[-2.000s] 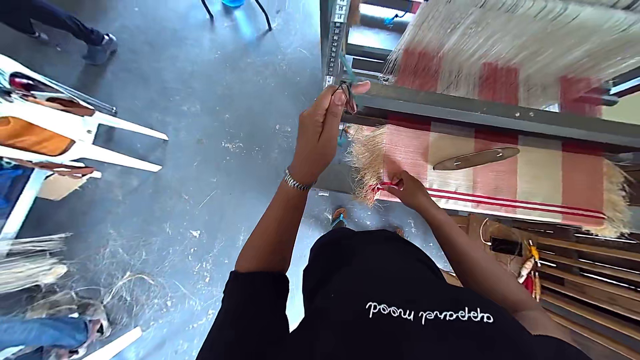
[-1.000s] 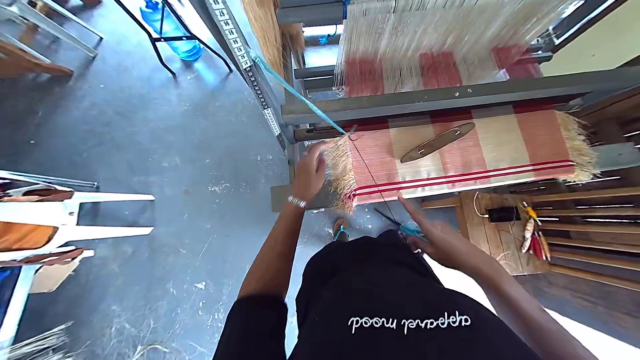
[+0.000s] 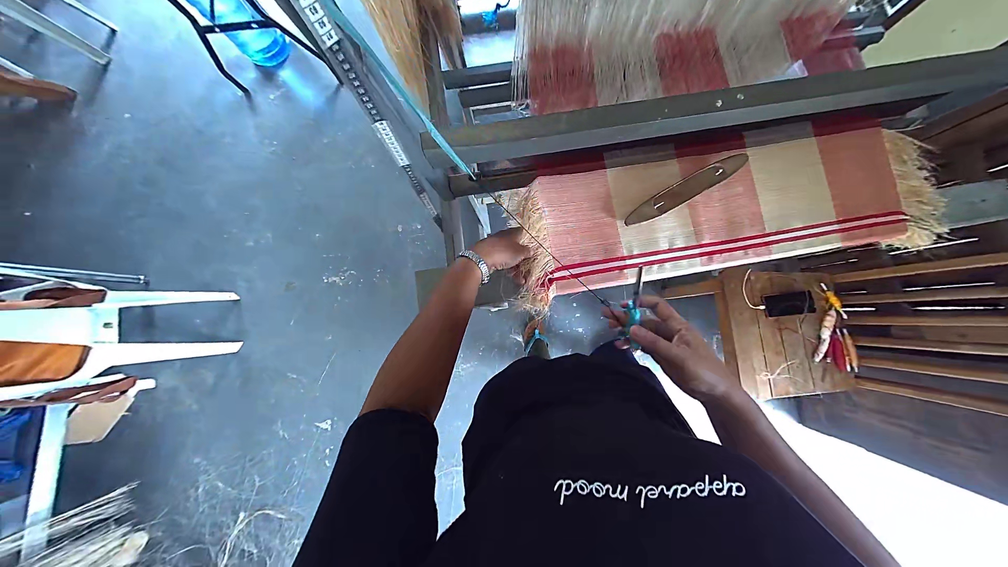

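Observation:
My left hand [image 3: 504, 250] is at the left fringe [image 3: 537, 264] of the red and cream striped woven cloth [image 3: 579, 228] on the loom; its fingertips are partly hidden in the loose fibres, so its grip is unclear. My right hand [image 3: 669, 339] holds small scissors with teal handles [image 3: 634, 313], blades pointing up toward the cloth's front edge. A dark cord [image 3: 543, 244] runs from the scissors up to a light-blue strap [image 3: 417, 110] at the loom frame. On the cloth lies a wooden weaving shuttle [image 3: 687, 189], tilted.
The loom's beam [image 3: 709, 102] crosses behind the cloth. A wooden bench [image 3: 776, 346] with a black object [image 3: 790, 304] and small yarn bundles stands at right. White chairs [image 3: 157, 299] are at left. A blue water bottle [image 3: 264, 39] is beyond the loom's left side.
My left hand has gone from the loom beam down to the cloth's left fringe. My right hand has left the cloth's edge and now holds scissors nearer my body. The view has shifted left.

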